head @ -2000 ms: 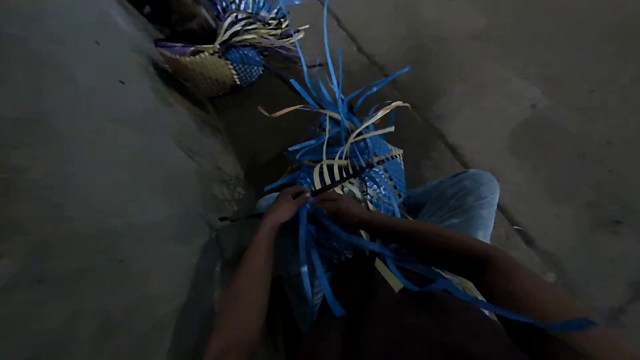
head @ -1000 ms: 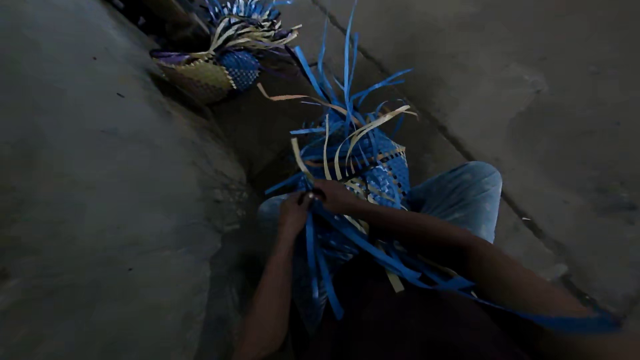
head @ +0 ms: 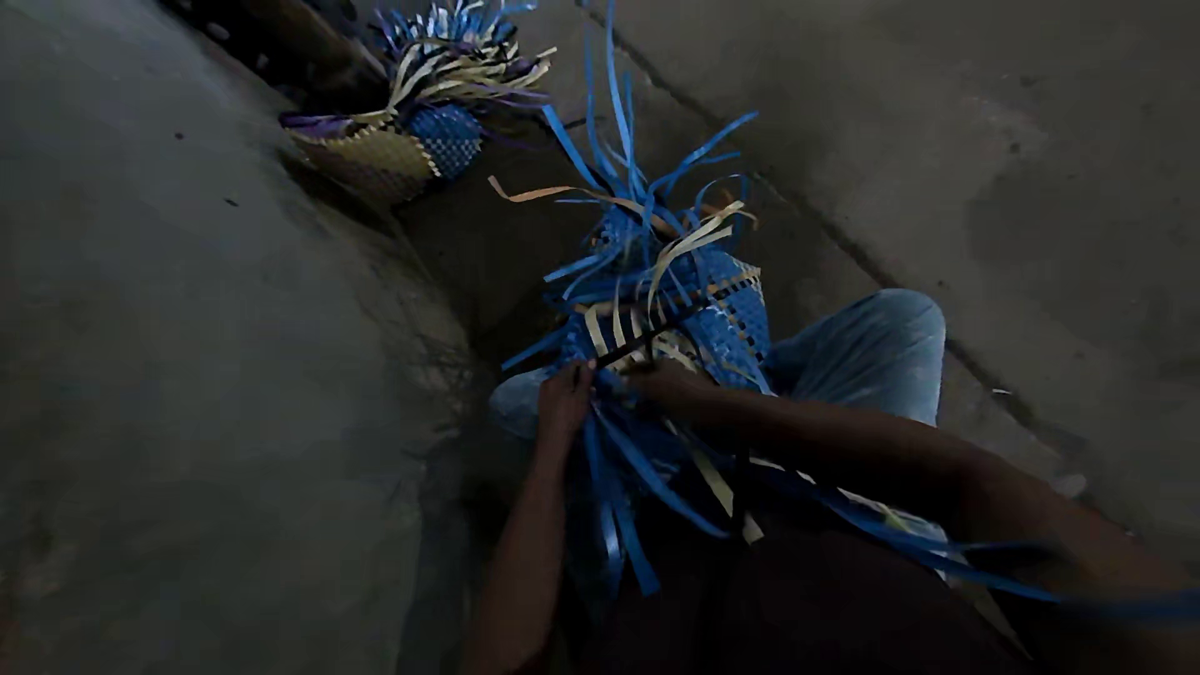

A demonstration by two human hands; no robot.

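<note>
A partly woven piece of blue, cream and black flat strips [head: 736, 323] lies between my knees, with loose strip ends fanning out at its far side and toward my body. My left hand [head: 566, 389] is closed at its near left edge, pinching a black strip [head: 647, 339] that runs diagonally up to the right across the cream strips. My right hand [head: 670, 386] is beside it on the weave, fingers bent among the strips; the dim light hides what its fingertips grip. Long blue strips [head: 647, 469] hang below both hands.
Another woven piece [head: 375, 159], tan and blue with a bunch of loose strips, stands at the upper left. Left of me is a grey concrete surface [head: 187, 375]. The concrete floor [head: 1050, 187] at the right has a long dark seam.
A black strip now lies across the cream strips, where it did not show one second ago. My hands, close together then, are now slightly apart.
</note>
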